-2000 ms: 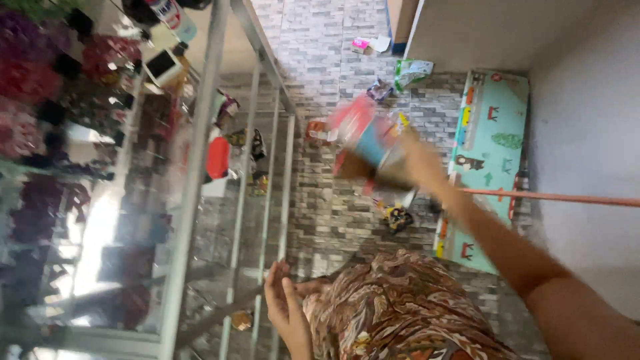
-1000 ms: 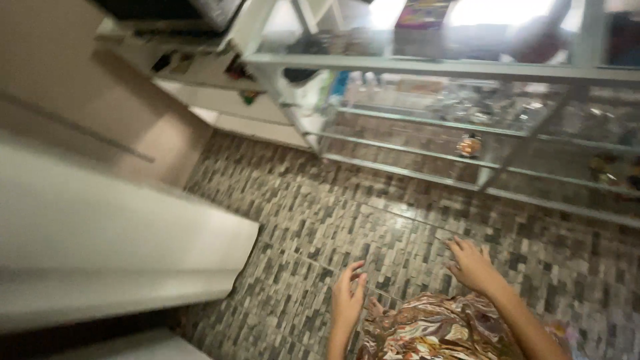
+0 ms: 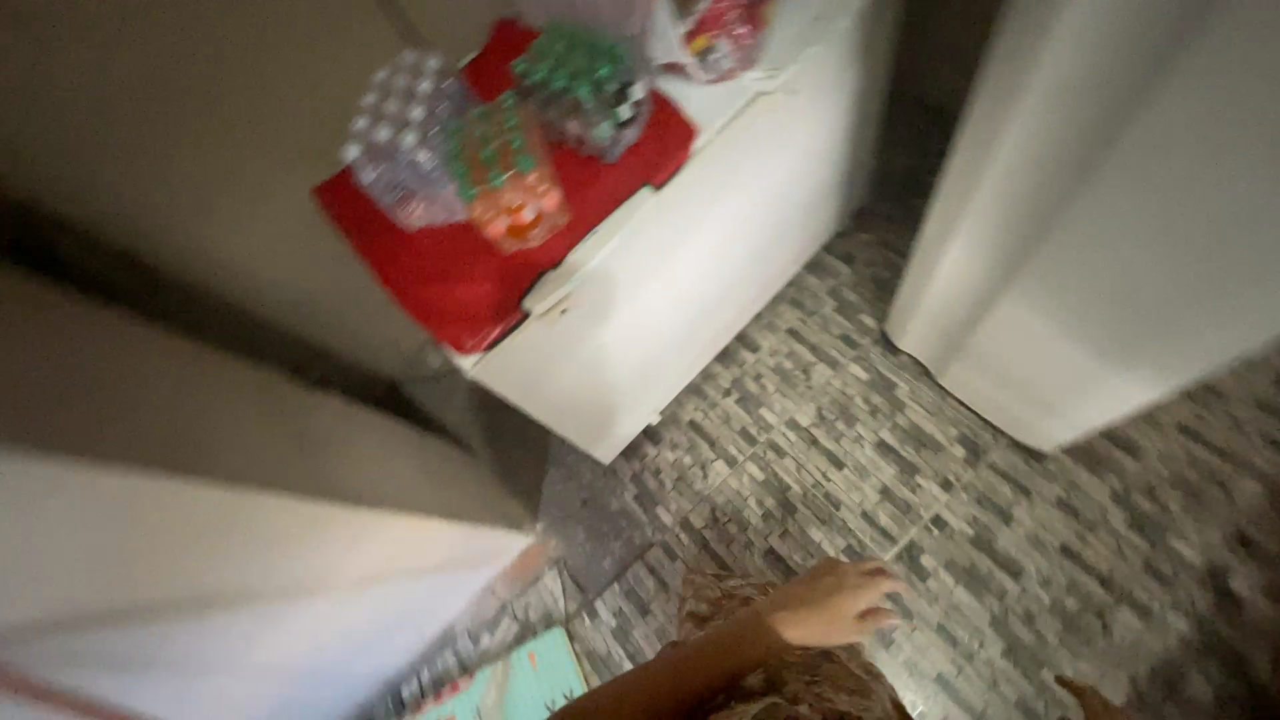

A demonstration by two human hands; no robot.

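My left hand (image 3: pixel 838 602) hangs over the brick-patterned floor (image 3: pixel 800 470) at the bottom centre, fingers loosely bent and apart, nothing in it. Its forearm crosses in front of the brown patterned clothing (image 3: pixel 830 685) on my body. Of my right hand (image 3: pixel 1090 698) only a few fingers show at the lower edge; the rest is out of view. Both hands are away from the white chest-like unit (image 3: pixel 640 300) farther up. A red cover (image 3: pixel 430 290) lies on its top, bearing a clear pack with white pieces (image 3: pixel 405 140), a green and orange pack (image 3: pixel 510 190) and a green-topped pack (image 3: pixel 590 90).
A large white appliance or panel (image 3: pixel 1090 250) stands at the right. A wall edge (image 3: pixel 480 490) juts in from the left. A grey mat (image 3: pixel 595 515) lies beyond it, and a mint-green patterned mat (image 3: pixel 520 680) at the bottom. More red packaging (image 3: pixel 725 40) is at the top.
The view has swung widely from the glass shelving to the white unit with the red cover. Two seconds ago my right hand was at blurred colourful items; one second ago both hands were open and empty.
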